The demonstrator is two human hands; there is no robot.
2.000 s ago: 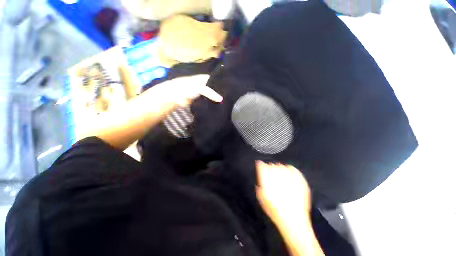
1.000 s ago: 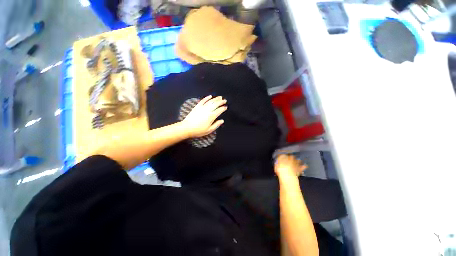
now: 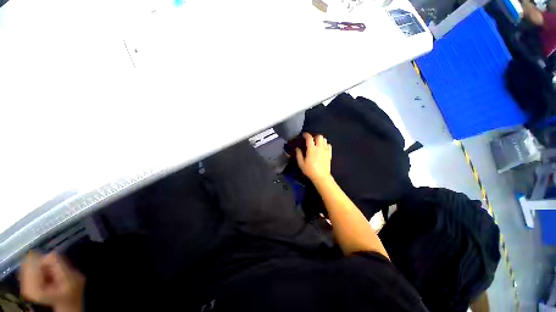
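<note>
A heap of black knit panels [image 3: 366,152] lies low on the right, beyond the table edge. My right hand [image 3: 316,159] is on the heap's left edge with its fingers on the cloth; whether it pinches a panel is unclear. My left hand [image 3: 52,280] is blurred at the lower left, beside the table's front edge, with its fingers seemingly curled; no cloth can be made out in it. A second dark heap [image 3: 451,237] lies nearer, at the lower right. No checked patch shows.
The white table [image 3: 201,79] spans the upper left, with a scale along its front edge. Dark red snips [image 3: 345,26] lie at its far end. A blue bin [image 3: 469,79] stands on the floor at the right. Part of a person [image 3: 548,30] shows at the upper right.
The view has swung right, away from the checked oval panels and the blue-and-white surface. My left hand has left the patched panel; my right hand has reached out to the black heap.
</note>
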